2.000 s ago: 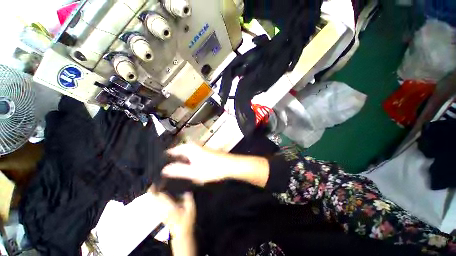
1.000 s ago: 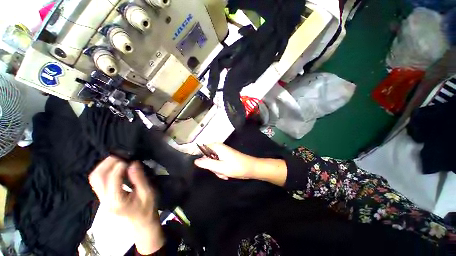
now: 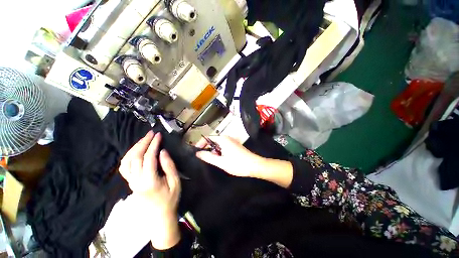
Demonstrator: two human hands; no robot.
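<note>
Black knit cloth [image 3: 221,196] lies from the presser foot [image 3: 138,103] down into my lap. My left hand [image 3: 151,169] lies flat on the cloth just below the presser foot, fingers stretched toward it. My right hand [image 3: 229,155] is at the cloth's right edge, with small dark reddish thread snips [image 3: 212,145] held in the palm. Its fingertips touch the cloth; whether they pinch it is unclear. The overlock machine [image 3: 183,75] stands above both hands, and the cloth reaches its needle area.
A desk fan [image 3: 17,111] and heaped black cloth [image 3: 75,176] are at left. Black strips [image 3: 251,90] lie right of the machine head. A red tangle [image 3: 265,116] and plastic bags [image 3: 327,111] are beyond the table's right edge.
The hands were together over the cloth, then apart. My left hand has since moved up and right, onto the cloth near the presser foot. My right hand keeps the snips.
</note>
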